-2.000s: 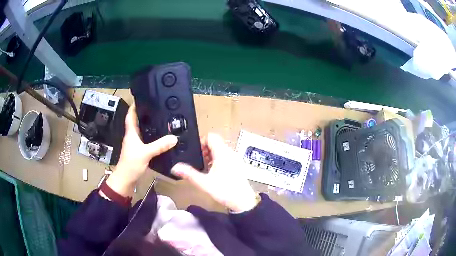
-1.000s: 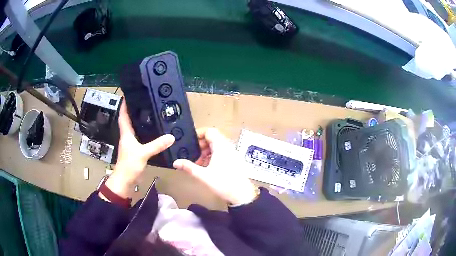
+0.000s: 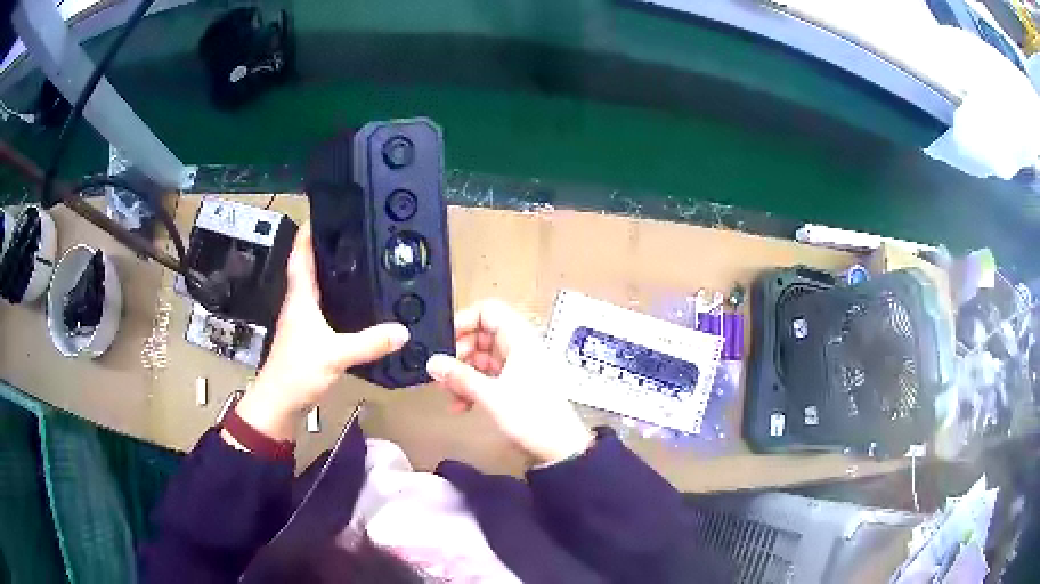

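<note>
A black housing shell [image 3: 363, 245] with bevelled corners is held upright above the tan bench. Its narrow face carries a column of round buttons and a round central opening with pale parts inside. My left hand [image 3: 299, 348] grips its lower left side, the thumb lying on the face by a lower button. My right hand [image 3: 502, 371] is at its lower right corner, thumb and fingertips at the edge; whether they pinch it or only touch it is hard to tell. The far side of the housing is hidden.
A black strip on a white sheet [image 3: 633, 363] lies right of my hands, beside purple cylinders [image 3: 718, 335]. A dark grille box [image 3: 850, 365] stands at right. A small black device [image 3: 242, 257] and white tubs [image 3: 83, 300] stand left. The green conveyor [image 3: 547, 137] runs behind, carrying a black part.
The housing has turned more upright and moved slightly right since a second ago, still in my left hand. Black parts on the conveyor have moved right; one has left view.
</note>
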